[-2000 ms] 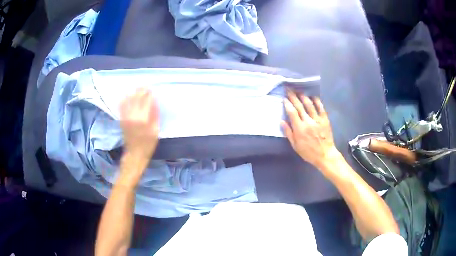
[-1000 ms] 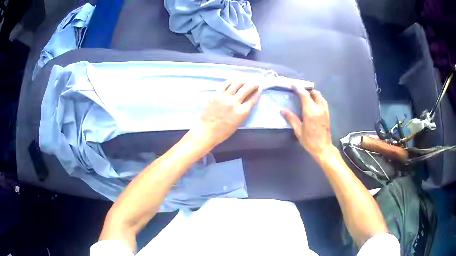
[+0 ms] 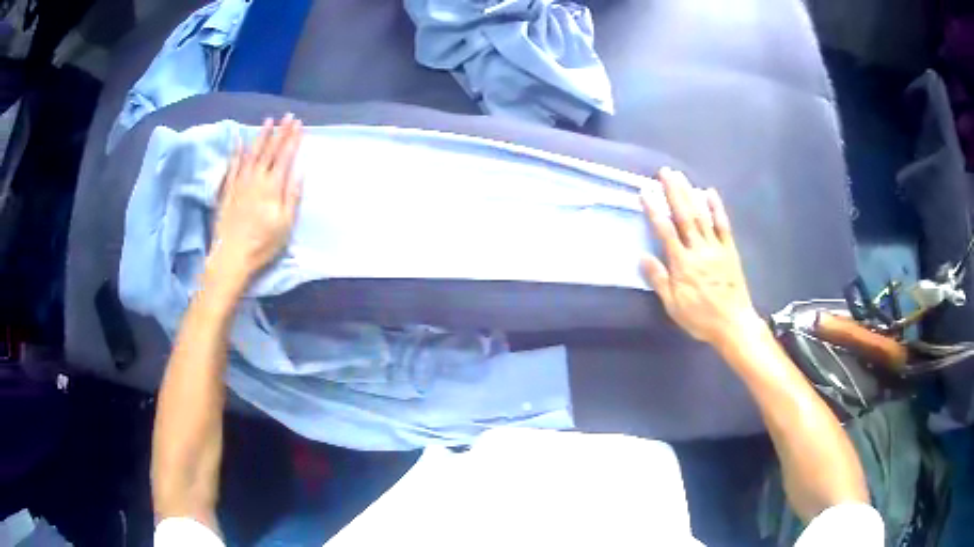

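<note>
A light blue shirt sleeve (image 3: 459,208) lies flat and stretched along the raised grey pad (image 3: 481,302). My left hand (image 3: 254,203) lies flat on its left, wider end, fingers pointing away from me. My right hand (image 3: 694,256) lies on the narrow cuff end at the right and covers part of it. Whether its fingers pinch the cloth is hard to tell. The rest of the shirt (image 3: 374,395) hangs in folds at the left and on the near side of the pad, with another cuff lying flat.
An iron with a brown handle (image 3: 863,340) stands at the right edge with its cord. A crumpled light blue heap (image 3: 518,53) lies at the far side. A blue strip (image 3: 267,48) and a small light blue cloth (image 3: 190,62) lie far left. A black rectangle (image 3: 115,324) lies near left.
My left hand has moved from near the cuff back to the sleeve's left end. My right hand has flattened over the cuff end. The sleeve looks smoother and straighter there.
</note>
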